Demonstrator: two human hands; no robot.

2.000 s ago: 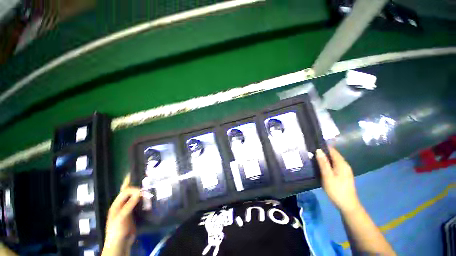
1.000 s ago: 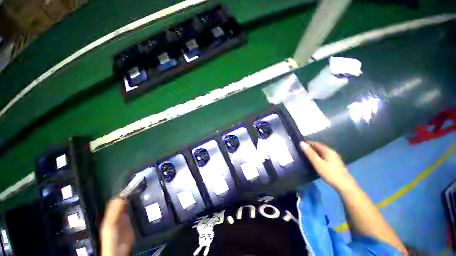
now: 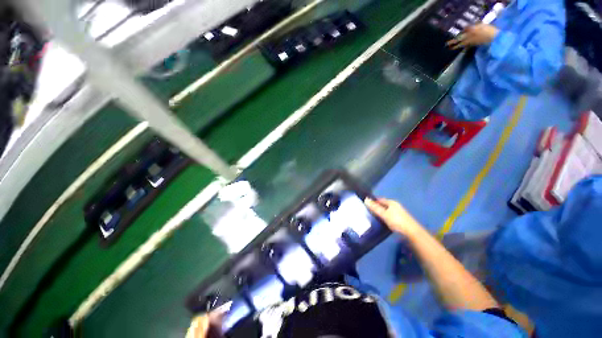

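A black tray point(image 3: 264, 237) with five slots lies tilted across the front of my body, one phone or back cover point(image 3: 295, 264) in each slot. The covers are bluish-silver with strong glare, dark round camera rings at their far ends. My right hand point(image 3: 389, 216) grips the tray's right end, thumb on the rim. My left hand point(image 3: 200, 326) is at the tray's left end, mostly cut off by the bottom edge; its fingers are blurred.
Whitish sheets point(image 3: 237, 221) lie on the green bench beyond the tray. Another loaded tray point(image 3: 135, 191) sits on the green conveyor, left of a grey post point(image 3: 158, 109). A person in a blue smock point(image 3: 508, 59) works at upper right; a red stool point(image 3: 443, 137) stands nearby.
The view has swung to the right. The tray in my hands now slants up more steeply to the right. The side tray at left has left the view; people and the stool have appeared.
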